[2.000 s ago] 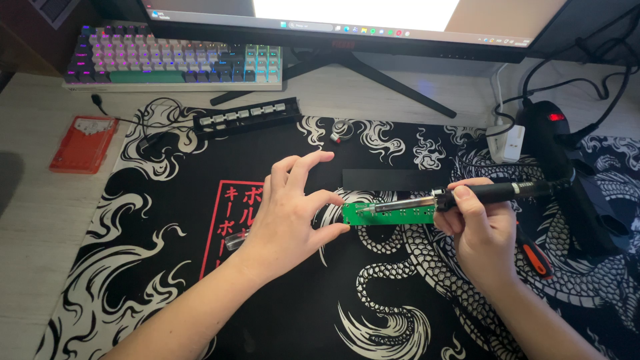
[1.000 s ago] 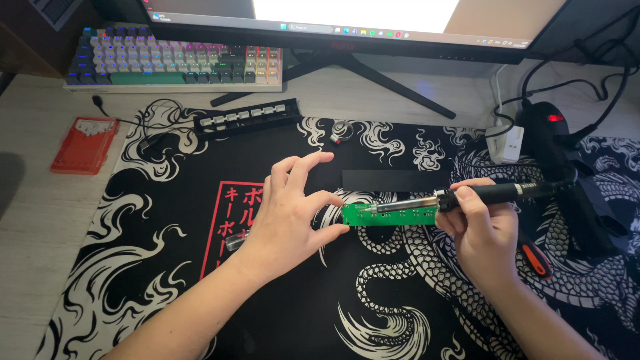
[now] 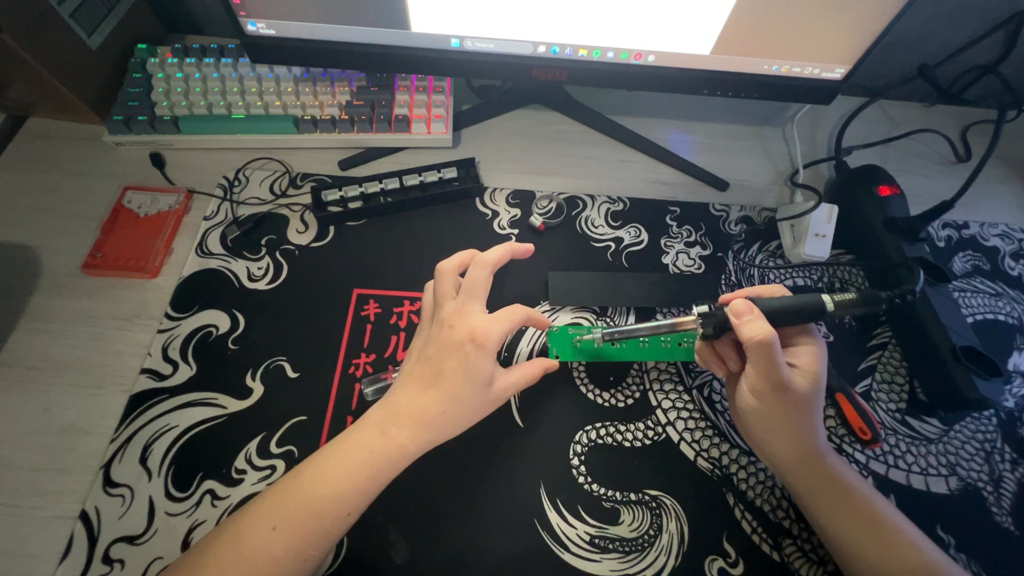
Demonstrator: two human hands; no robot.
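Observation:
A narrow green circuit board (image 3: 632, 350) lies on the black patterned desk mat. Its left end is gripped between the thumb and index finger of my left hand (image 3: 472, 340), whose other fingers are raised. My right hand (image 3: 768, 364) holds a soldering iron (image 3: 652, 328) by its black handle. The iron's tip points left and down at the left part of the board; whether it touches a joint is too small to tell. A clear tube (image 3: 376, 386) lies partly hidden beneath my left hand. Behind the board is a flat black strip (image 3: 624, 289).
A black case with white switches (image 3: 400, 188), its cable, and a small coil (image 3: 547, 211) lie behind. A red plastic box (image 3: 138, 232) is at left, a power strip (image 3: 904, 264) and a white adapter (image 3: 808, 232) at right. An orange-and-black handle (image 3: 856, 412) lies beside my right wrist. Keyboard (image 3: 280, 100) and monitor stand (image 3: 552, 96) are at back.
The iron's tip has shifted slightly to the left along the board. My left hand has stayed in place on the board's end.

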